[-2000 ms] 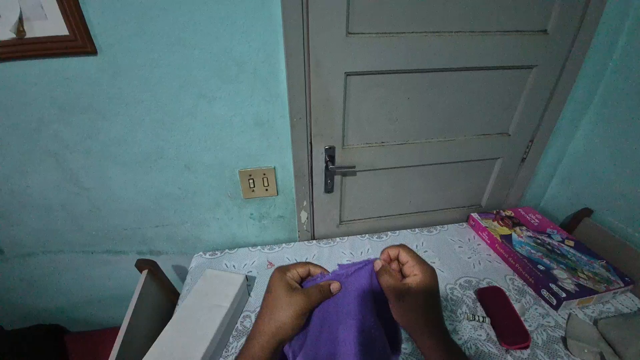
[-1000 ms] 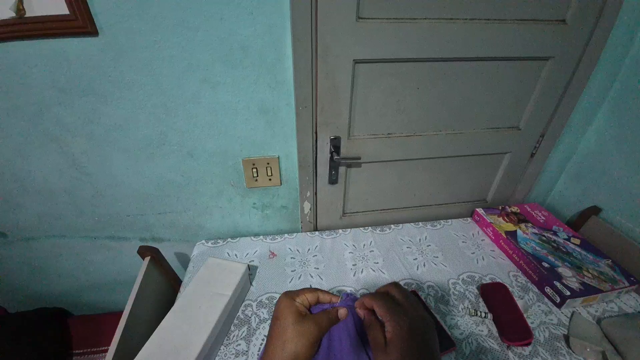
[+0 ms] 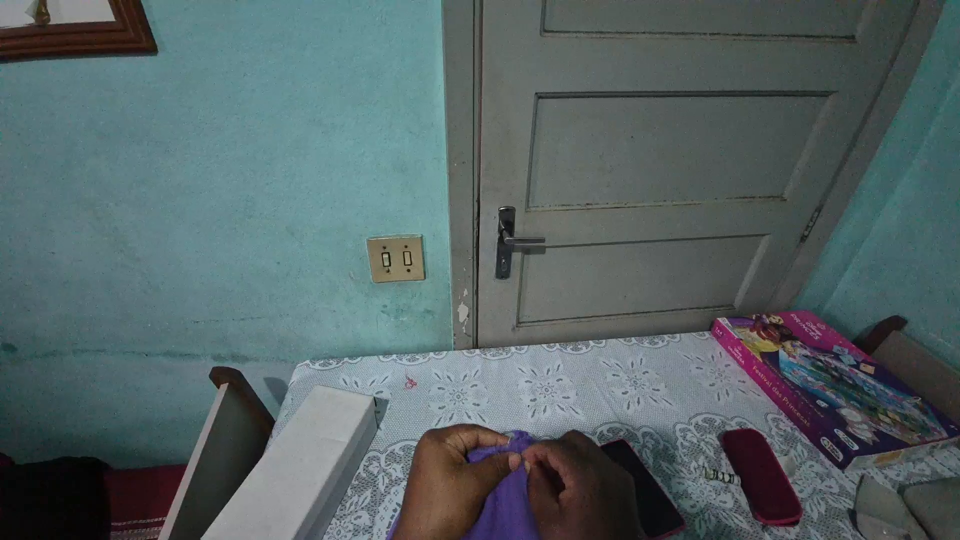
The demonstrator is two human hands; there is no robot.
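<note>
A purple cloth (image 3: 504,507) hangs between my two hands at the bottom middle of the head view, over the lace-covered table. My left hand (image 3: 454,480) pinches its top edge between thumb and index finger. Close against it, my right hand (image 3: 577,484) has thumb and fingertips together at the same gathered edge. Whether a small item such as a pin or needle is between the fingertips, I cannot tell. The lower part of the cloth is out of view.
A long white box (image 3: 300,465) lies left on the lace tablecloth (image 3: 547,390). Right of my hands are a dark flat object with a red edge (image 3: 645,487), a dark red case (image 3: 761,476), a small patterned item (image 3: 721,475), a pink game box (image 3: 832,390) and grey fabric (image 3: 892,510). Chair backs flank the table.
Both hands have come closer together and lower, bunching the cloth's top edge that was spread between them. The dark flat object beside my right hand has come into sight.
</note>
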